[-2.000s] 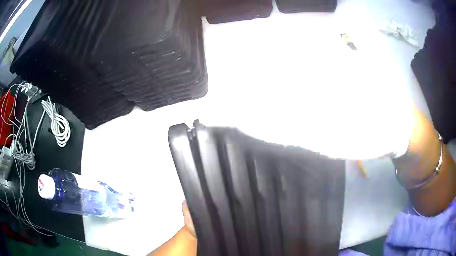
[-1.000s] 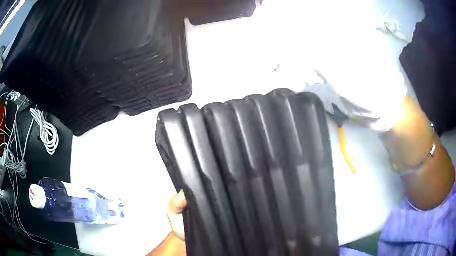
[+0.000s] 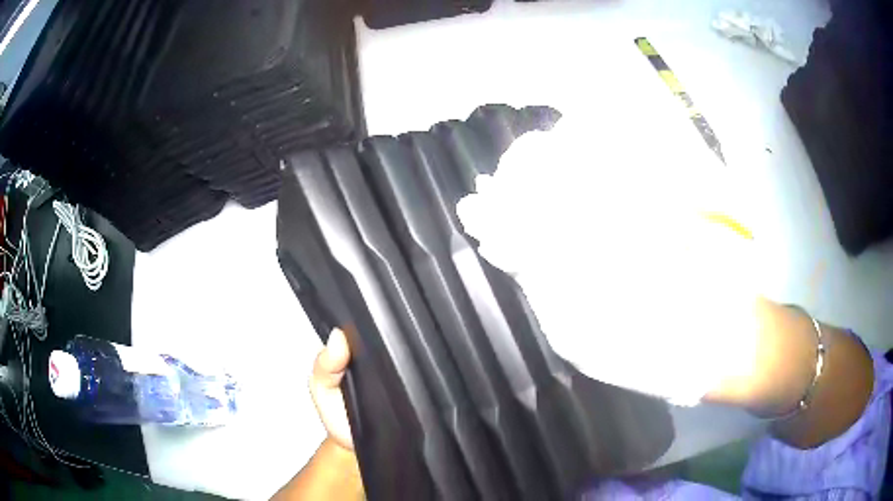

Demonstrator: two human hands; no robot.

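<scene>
A stack of black tablet cases (image 3: 431, 284) stands on edge, tilted, in the lower middle of the view, its ribbed edges towards me. My left hand (image 3: 333, 387) is bare and grips the stack at its lower left side; only the thumb and part of the hand show, the rest is hidden behind the cases. My right hand (image 3: 597, 264) wears a white glove, very overexposed, and lies over the upper right part of the stack. Its fingers cannot be told apart, and I cannot tell whether a cloth is in it.
Tall stacks of black cases (image 3: 196, 88) stand at the upper left. A bottle (image 3: 147, 384) lies at the left near white cables (image 3: 83, 245). A yellow-and-black knife (image 3: 681, 98), an orange handle (image 3: 729, 225), a crumpled white item (image 3: 754, 34) and a dark stack (image 3: 847, 127) are at right.
My gloved right hand has moved from beyond the cases onto their upper right part. The stack has tilted and its top has shifted up and left. The striped knife is now uncovered.
</scene>
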